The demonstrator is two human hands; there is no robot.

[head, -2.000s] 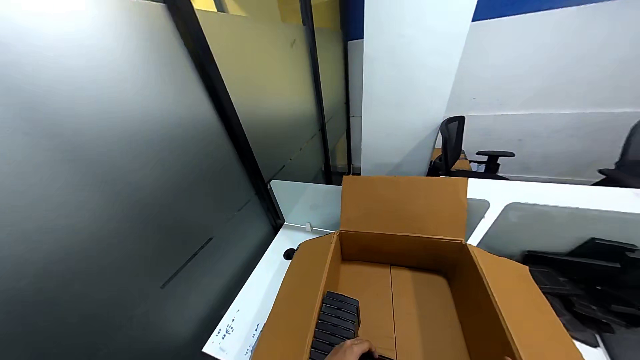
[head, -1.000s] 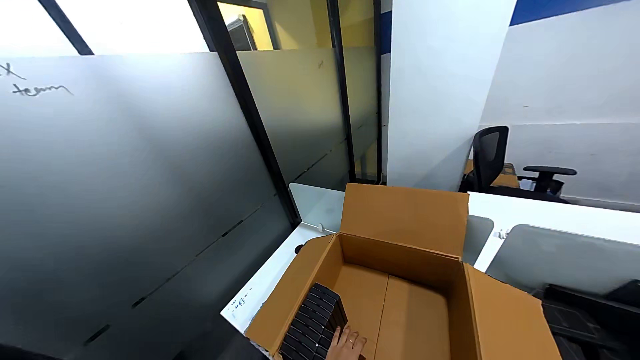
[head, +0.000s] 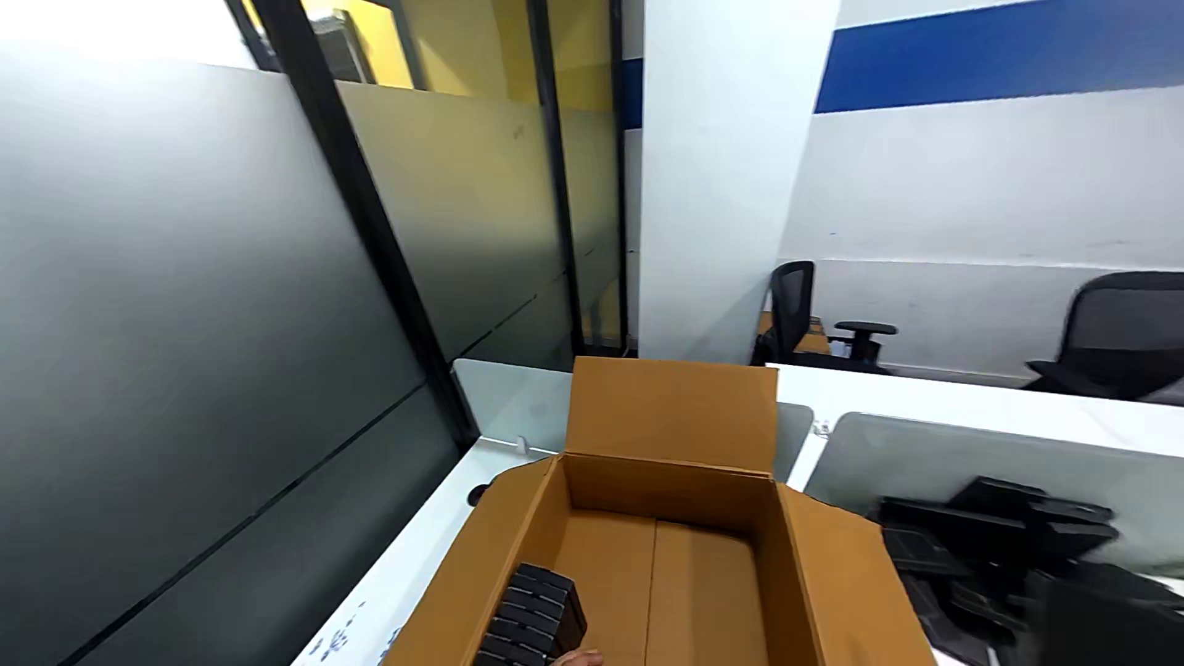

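Observation:
An open cardboard box (head: 671,412) stands on a white desk, its flaps folded outward. Along the inner left side of the box lies a row of several black, ridged blocks (head: 527,618), packed close together. Only a small part of one hand, seemingly my right hand (head: 579,658), shows at the bottom edge of the view, beside the near right end of the black blocks. Whether it grips any of them cannot be seen. My left hand is out of view.
The white desk (head: 407,564) runs along the box's left side, with a frosted glass partition (head: 213,324) beyond. Low translucent dividers (head: 980,462) stand behind and right. Black equipment (head: 999,546) is piled to the right. Black mesh chairs (head: 1124,324) stand farther back.
The hand was more visible beside the black blocks one second ago; now mostly its fingers show at the bottom edge. The view has shifted.

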